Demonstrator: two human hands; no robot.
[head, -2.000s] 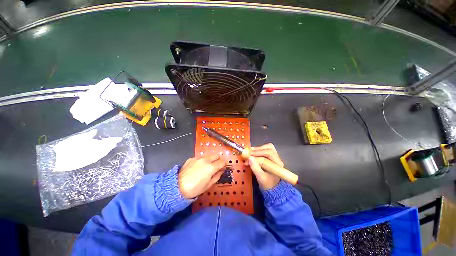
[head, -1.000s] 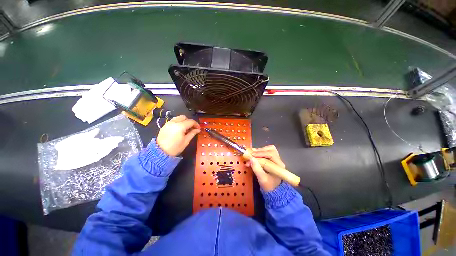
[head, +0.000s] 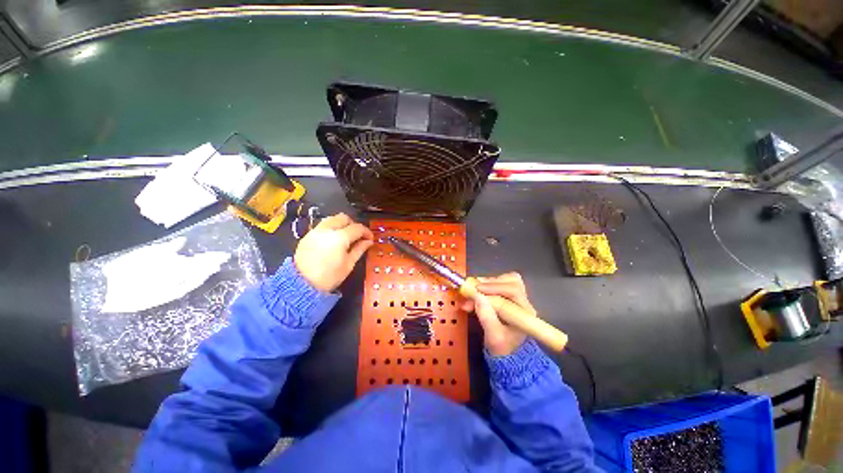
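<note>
The orange-red hole jig plate (head: 369,351) lies in front of me, with shiny dots in its upper rows and a small pile of dark components (head: 417,328) lower down. My right hand (head: 499,309) is bare and holds the soldering iron (head: 522,323) by its pale handle. The iron's tip is over the plate's top rows. My left hand (head: 330,253) is bare, at the plate's upper left edge, fingertips pinched close to the iron's tip. They seem to hold the thin solder wire, which is barely visible here.
A black fan (head: 411,171) stands behind the plate. A yellow reel stand (head: 277,205) and a clear parts bag (head: 176,319) are at left. A yellow sponge (head: 590,254), another reel (head: 791,316) and a blue bin (head: 753,430) are at right. A green conveyor (head: 573,102) runs behind.
My left hand has moved from over the plate's middle up to its top left edge. The iron's tip has shifted slightly right, and its handle end slightly right and down.
</note>
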